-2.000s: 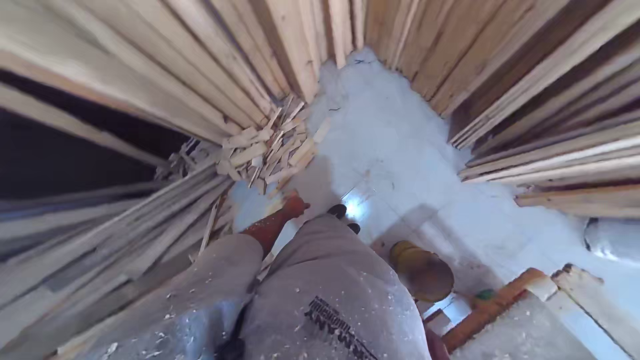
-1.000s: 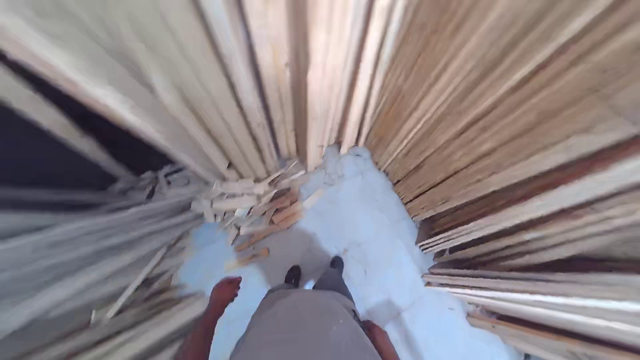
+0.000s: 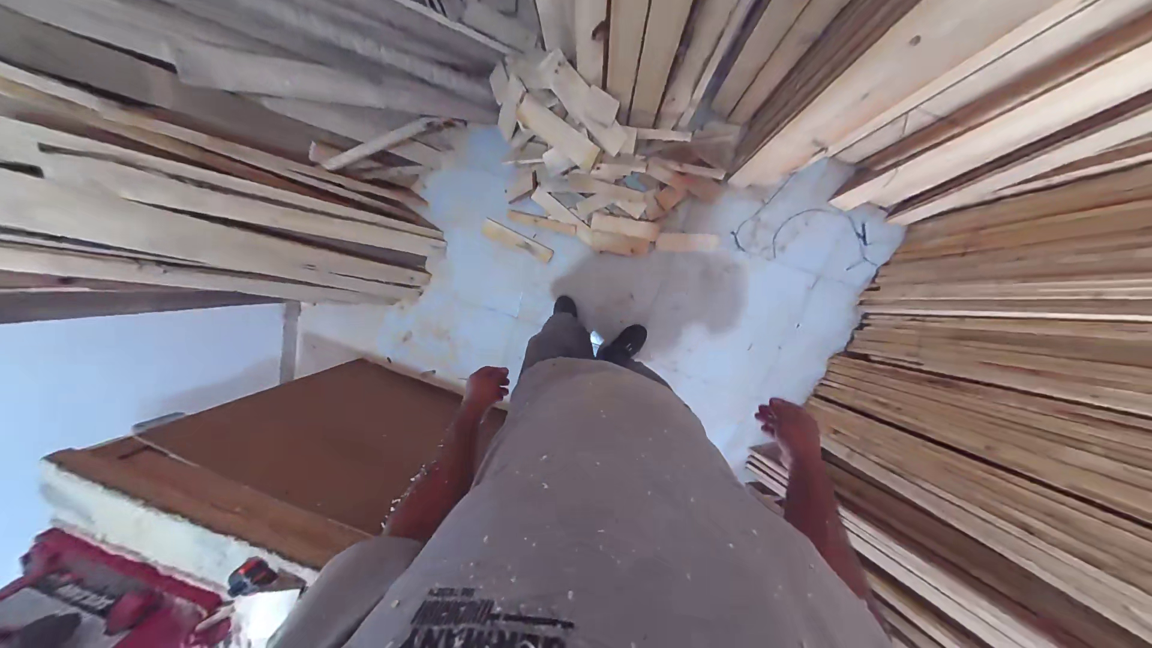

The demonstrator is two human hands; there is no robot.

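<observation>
My left hand [image 3: 487, 387] hangs beside my hip, over the near edge of a brown board-topped surface [image 3: 306, 441]; nothing shows in it and its fingers are loosely curled. On the other side my right hand [image 3: 790, 427] is held low near the stacked planks [image 3: 981, 423], also with nothing visible in it and the fingers partly spread. Wood shavings cling to my left forearm and my shirt. Beyond my shoes lies a heap of short wood offcuts [image 3: 621, 193] on the pale floor.
Long boards [image 3: 225, 216] stand at the left, more planks [image 3: 684, 54] at the far side. A thin wire or strap [image 3: 801, 216] lies on the floor at the right. A red case [image 3: 117, 594] sits at the lower left, near a small red and black tool [image 3: 252, 574].
The view has turned strongly, bringing the brown-topped surface and red case into sight. My right hand, mostly hidden a second ago, now shows fully.
</observation>
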